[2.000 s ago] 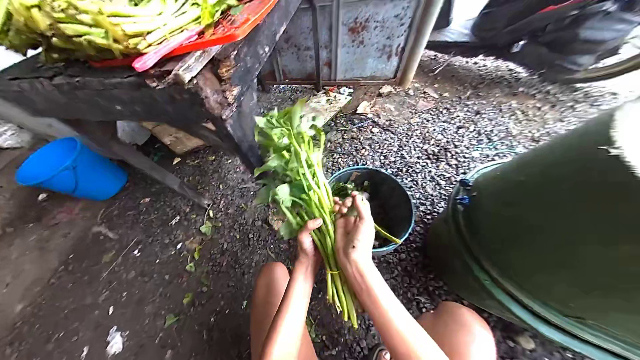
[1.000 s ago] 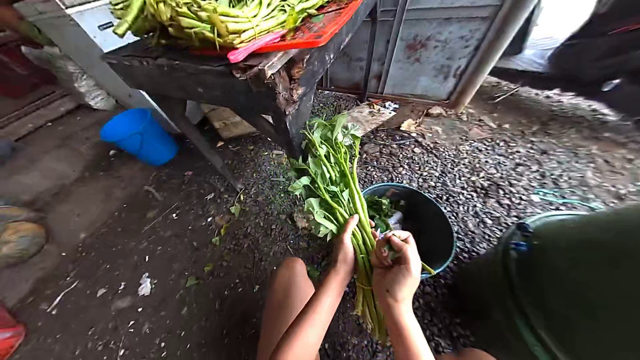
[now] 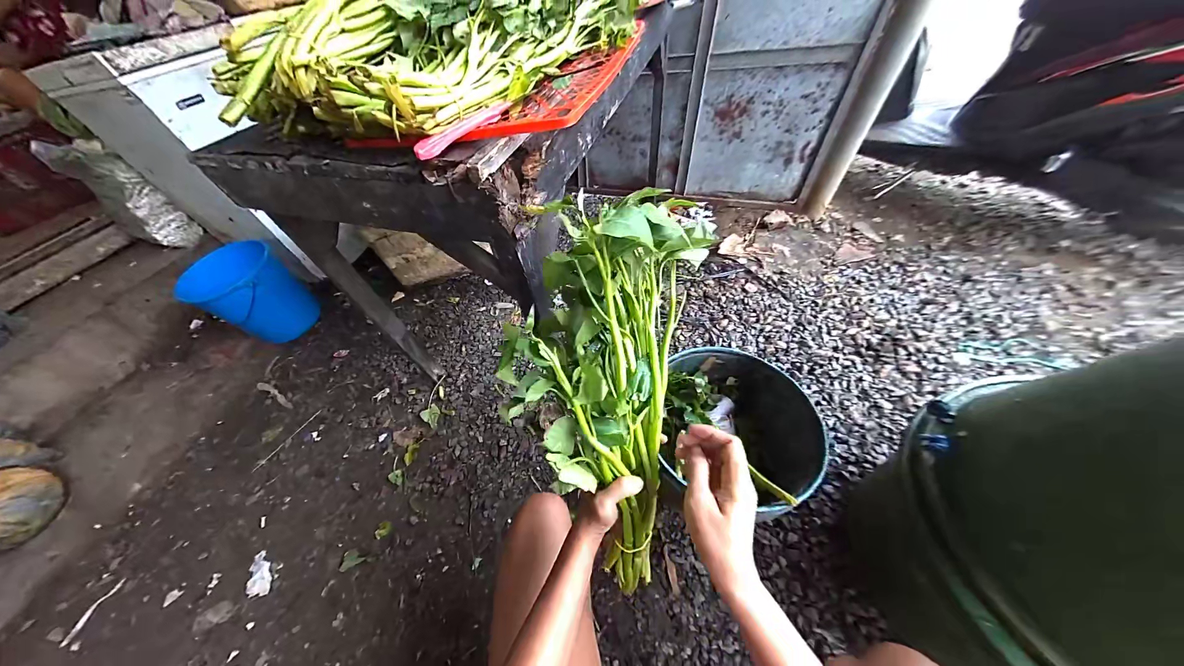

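My left hand [image 3: 610, 504] is closed around the lower stems of a bunch of leafy greens [image 3: 634, 370], held upright with the leaves at the top. A yellowish band [image 3: 631, 548] circles the stems below that hand. Just right of the stems is my right hand [image 3: 717, 467], its fingers curled near the thumb; whether something small is between them cannot be told. Behind it stands a dark round bucket [image 3: 794, 416] with leaves [image 3: 689, 393], a whitish piece and a stem inside.
More bundled greens [image 3: 370, 65] lie on a red plastic tray [image 3: 592, 88] on a worn wooden table [image 3: 351, 190], beside a pink-handled object [image 3: 462, 129]. A blue bucket [image 3: 250, 291] is at the left, a large green barrel [image 3: 1054, 499] at the right. Gravel [image 3: 888, 324] covers the ground.
My right hand has come away from the stems, which it touched or nearly touched before. My left hand has kept its hold on the bunch. The view has shifted left.
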